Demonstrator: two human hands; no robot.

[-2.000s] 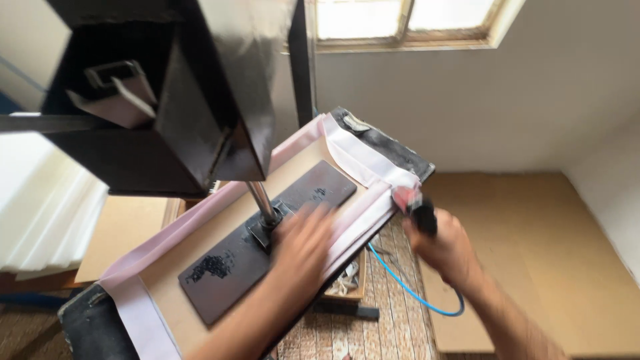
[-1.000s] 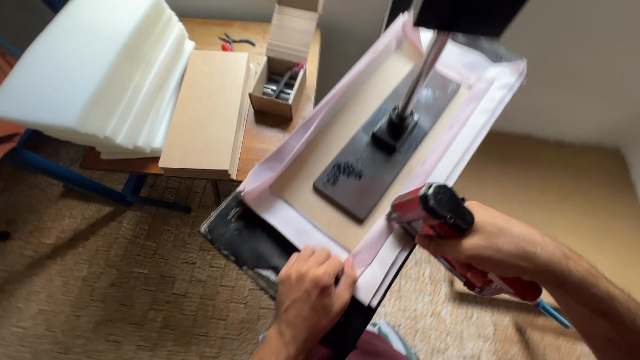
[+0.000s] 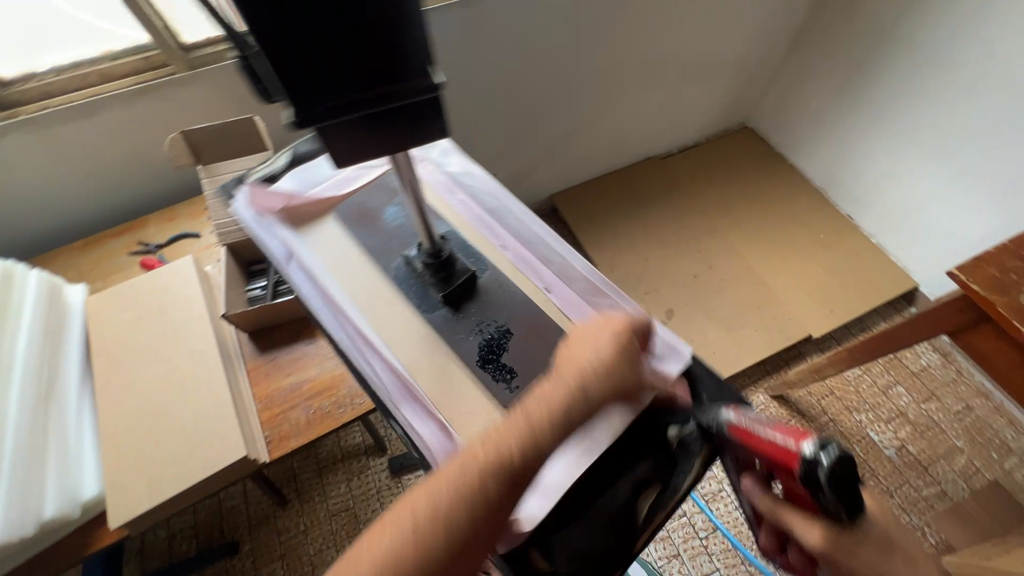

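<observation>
My right hand (image 3: 824, 512) is closed around a red and black pneumatic staple gun (image 3: 772, 440), its nose close to the near right corner of the panel. My left hand (image 3: 604, 360), blurred, grips the pale pink fabric (image 3: 672, 352) at that same corner. The fabric is folded over the edges of a beige board (image 3: 384, 312). A dark metal plate (image 3: 520, 320) presses on the board, joined to a steel rod (image 3: 416, 200) that comes down from a black press housing (image 3: 360, 72). Black padding (image 3: 632, 488) lies under the near end.
On a wooden table (image 3: 308, 392) at left are stacked boards (image 3: 164, 392), an open cardboard box (image 3: 264, 308) of metal staples, pliers (image 3: 164, 244) and white foam sheets (image 3: 40, 400). Large brown boards (image 3: 720, 248) lie on the floor. A blue air hose (image 3: 728, 532) hangs near the gun.
The panel's angle in view has turned as the view swung. My left hand has moved from the end edge to a corner, and the staple gun has moved from the long side to beside that hand.
</observation>
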